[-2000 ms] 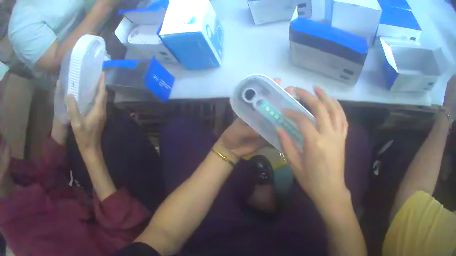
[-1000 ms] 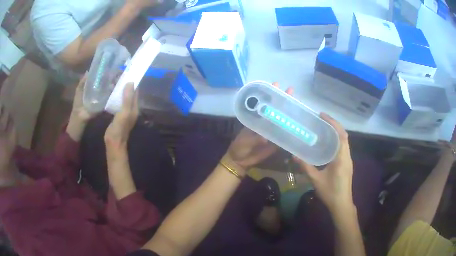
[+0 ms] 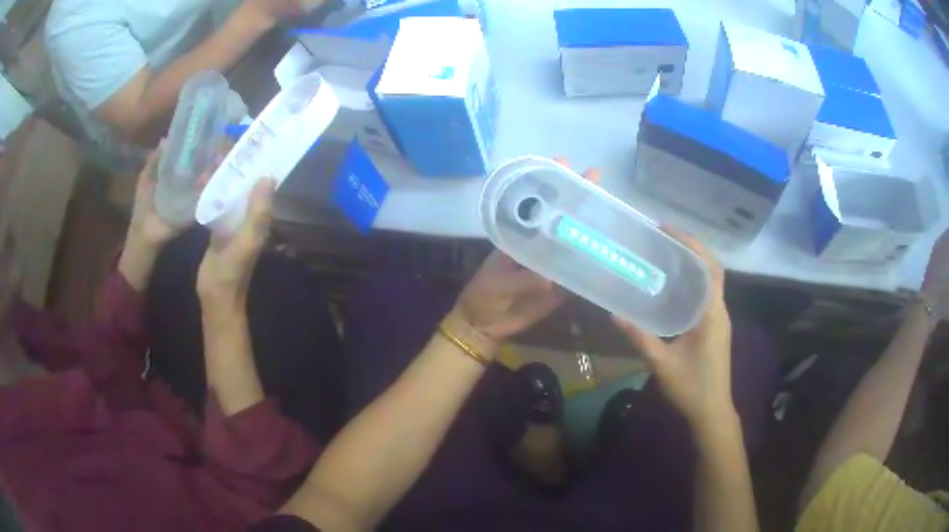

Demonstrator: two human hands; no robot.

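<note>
A frosted clear housing (image 3: 666, 307), oval and tub-like, is held tilted above my lap in front of the table edge. Through it show a green-teal slotted strip (image 3: 609, 255) and a round ring at its upper left end. A white rim shows at that end; whether a base cover is under it I cannot tell. My left hand (image 3: 512, 296), with a gold bracelet, supports the upper left part from below, its fingertips showing behind the far edge. My right hand (image 3: 692, 348) grips the lower right end.
The white table (image 3: 531, 125) bears blue-and-white cartons (image 3: 713, 166) and an open carton (image 3: 869, 208) at right. At left a person in maroon (image 3: 239, 447) holds a clear housing (image 3: 193, 145) and a white base cover (image 3: 271, 151). A yellow sleeve (image 3: 874, 494) is at lower right.
My right hand has moved off the strip area to the housing's lower right end. The housing now lies more sideways. The neighbour at left has separated the base cover from the clear housing.
</note>
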